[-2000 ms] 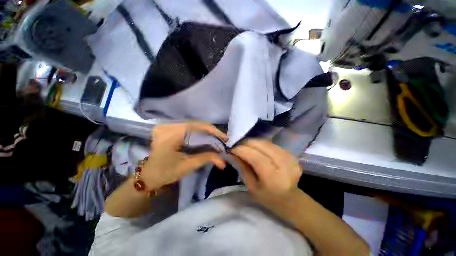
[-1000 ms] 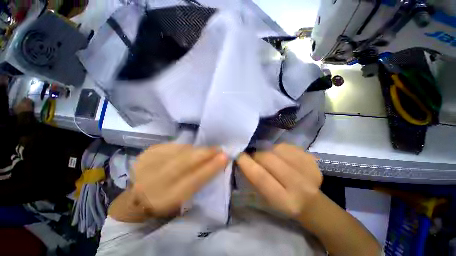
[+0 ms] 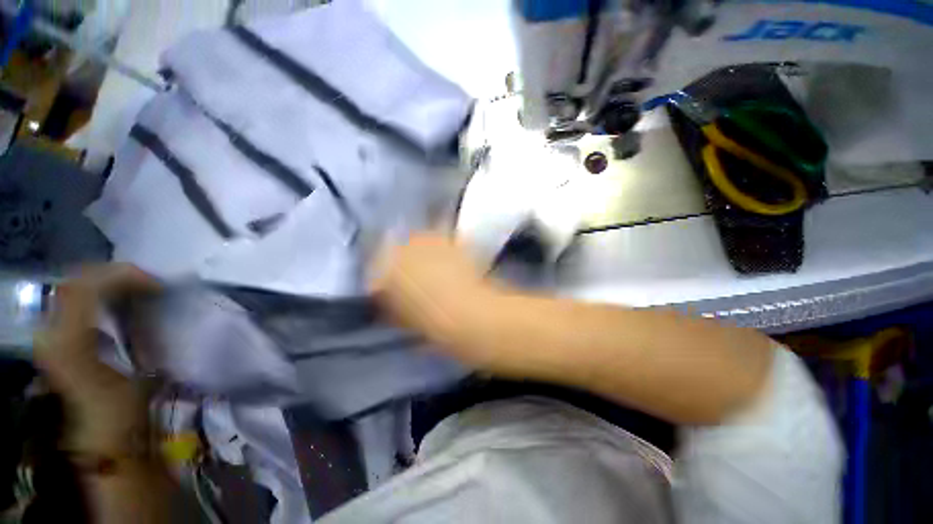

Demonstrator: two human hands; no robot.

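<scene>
The garment lies spread on the table left of the machine, pale side up, with dark strips along its seams. Part of it hangs over the table's front edge. My left hand is at the far left, blurred, with its fingers around the garment's left part. My right hand is blurred at the garment's right part near the table edge; its fingertips are hidden or smeared, so its grip cannot be told.
The white sewing machine head stands at the upper right over a lit needle plate. Scissors with yellow and green handles lie on dark cloth scraps right of the needle. A grey measuring strip edges the table.
My hands have moved apart, the left far to the left and the right onto the garment. The garment has turned and spread out, more pale panels showing. The view has shifted.
</scene>
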